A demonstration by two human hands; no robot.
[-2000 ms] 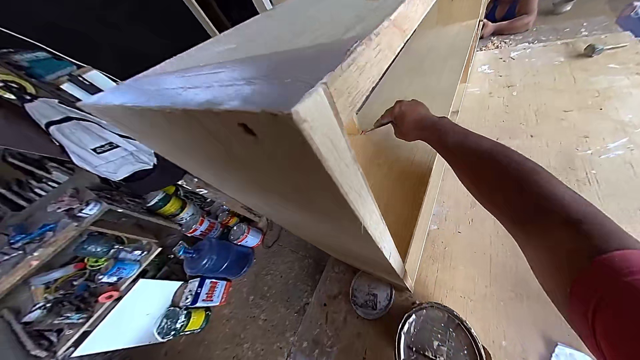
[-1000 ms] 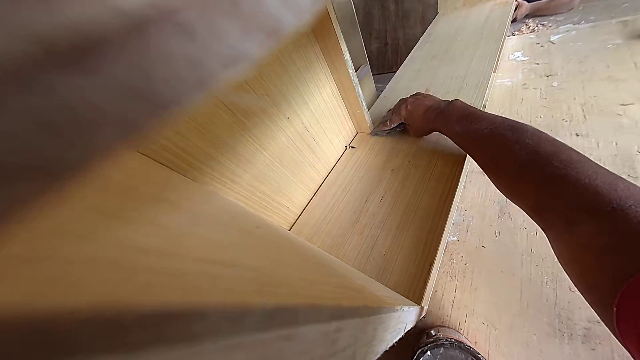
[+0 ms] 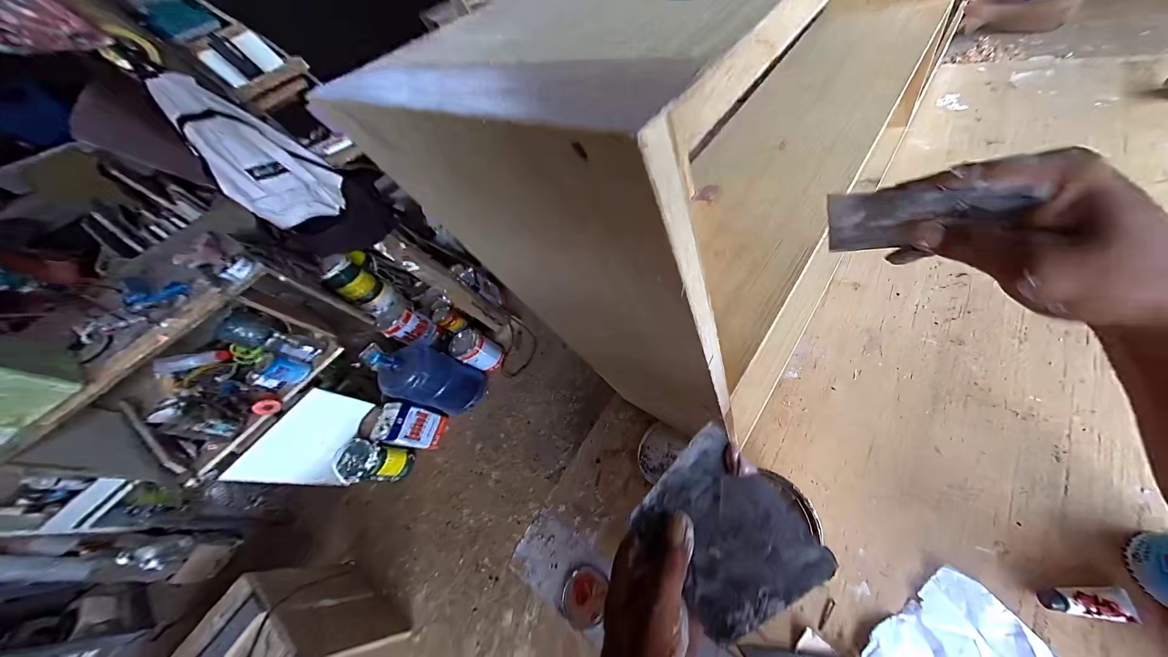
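My right hand (image 3: 1058,237), at the right, grips a flat dark putty knife (image 3: 899,214) whose squared end points left toward the wooden cabinet. My left hand (image 3: 650,584), at the bottom centre, holds a dark, stained flat plate (image 3: 744,538) with its thumb on top. That plate lies just below the lower corner of the cabinet (image 3: 547,219), a pale plywood box with a light wooden edge. A small dark mark shows on its side panel, and a pinkish smear (image 3: 707,193) on the inner board. Part of a round can is hidden behind the plate.
A plywood work surface (image 3: 958,365) bears crumpled white paper (image 3: 954,620) and a small tube (image 3: 1090,602). Paint cans (image 3: 376,461), a blue water jug (image 3: 429,376) and a cluttered shelf (image 3: 210,365) stand at left. A co-worker's limb (image 3: 1022,14) shows at top right.
My right hand has moved away from the inside of the cabinet and is now over the work surface. My left hand with the dark plate has come into view. The view has swung back from the cabinet's interior.
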